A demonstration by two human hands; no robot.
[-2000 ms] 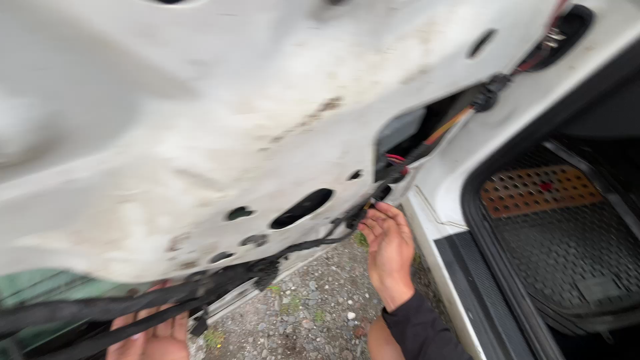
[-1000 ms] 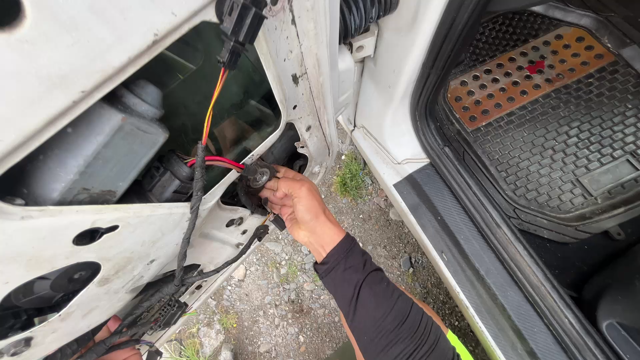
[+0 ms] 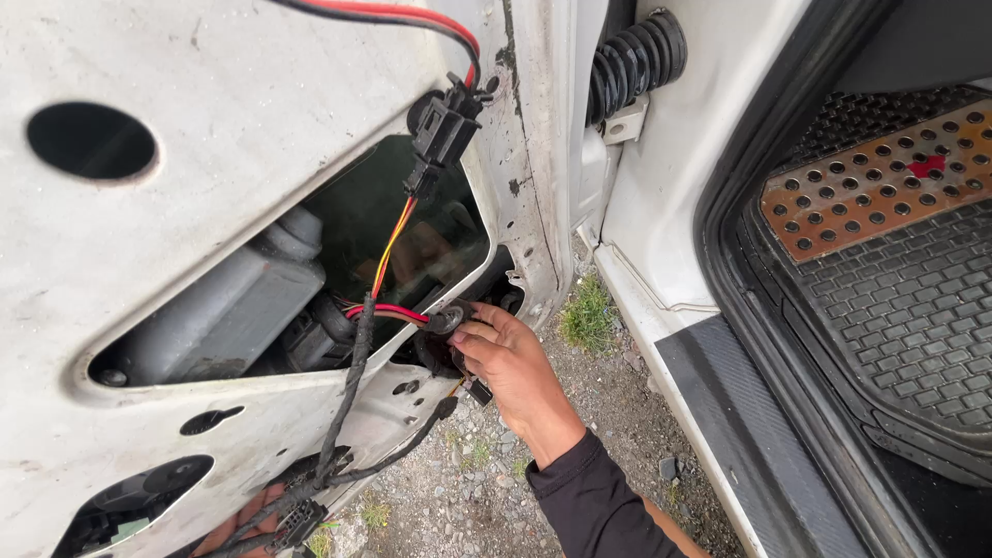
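Observation:
My right hand (image 3: 508,364), in a black sleeve, grips a dark round rubber grommet (image 3: 448,318) with red and brown wires at the lower corner of the opening in the white car door panel (image 3: 232,70). At the lower left, my left hand (image 3: 246,518) is partly hidden behind the taped wiring harness (image 3: 345,403) and a black multi-pin connector (image 3: 301,521); its grip cannot be made out. Above the grommet, a joined black connector (image 3: 443,136) with red, black and yellow wires rests against the panel. A small black plug (image 3: 478,391) hangs beside my right hand's fingers.
Inside the door opening sits a grey housing (image 3: 225,310). A ribbed rubber boot (image 3: 637,62) links door and body. The door sill (image 3: 744,434) and a black floor mat (image 3: 907,310) with a perforated metal plate (image 3: 876,178) are at right. Gravel (image 3: 612,434) lies below.
My right hand was lower on the harness two seconds ago and is now at the grommet, where it also was one second ago. The view has shifted strongly since the first frame.

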